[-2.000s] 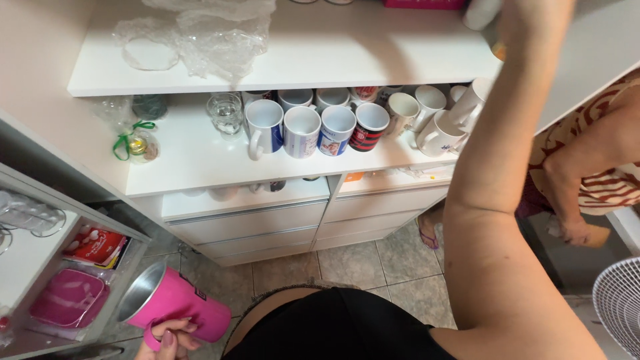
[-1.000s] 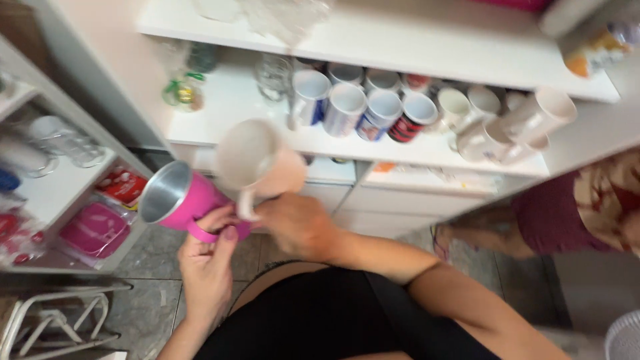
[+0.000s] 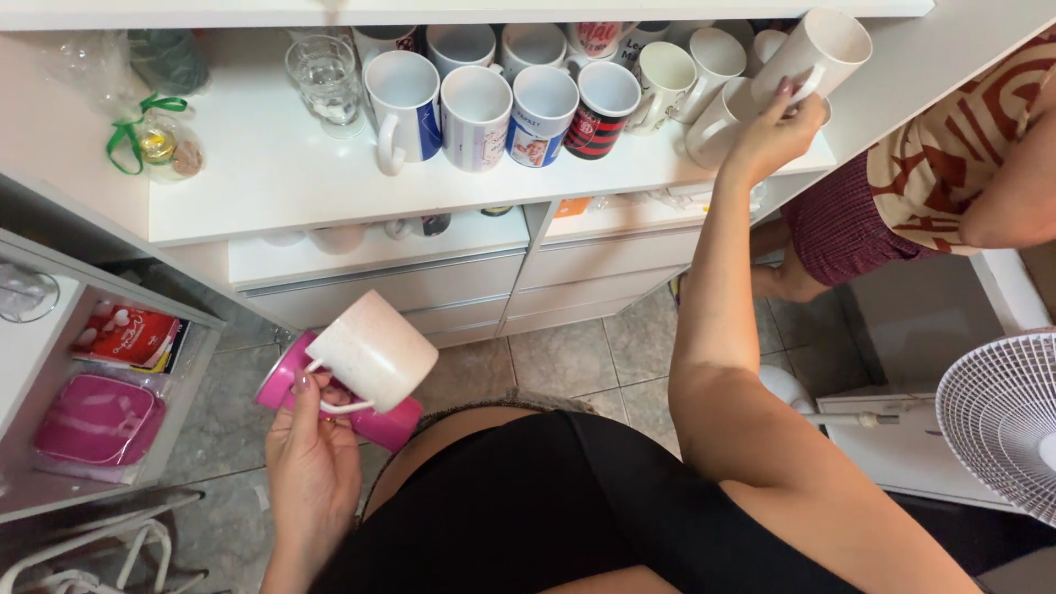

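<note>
My left hand (image 3: 318, 441) holds two mugs by their handles: a pink metal mug (image 3: 388, 425) and, over it, a speckled white mug (image 3: 375, 351) with its base turned up and right. At the shelf's right end, my right hand (image 3: 780, 136) grips the handle of a tall white mug (image 3: 829, 45), which is tilted above other pale mugs. Beside it stand a cream mug (image 3: 662, 78), a red and black striped mug (image 3: 602, 115), a mug with a photo print (image 3: 540, 120) and a mug with a blue panel (image 3: 404, 103).
A clear glass goblet (image 3: 328, 82) and a small bag with a green ribbon (image 3: 169, 148) stand on the white shelf (image 3: 289, 194). Drawers (image 3: 412, 285) lie below. Another person (image 3: 932, 177) is at the right, above a white fan (image 3: 1015, 421). A side shelf holds a pink pouch (image 3: 99, 419).
The speckled white mug, in my right hand a second ago, is now in my left hand with the pink one. My right hand has moved to the shelf's right end and taken hold of another mug.
</note>
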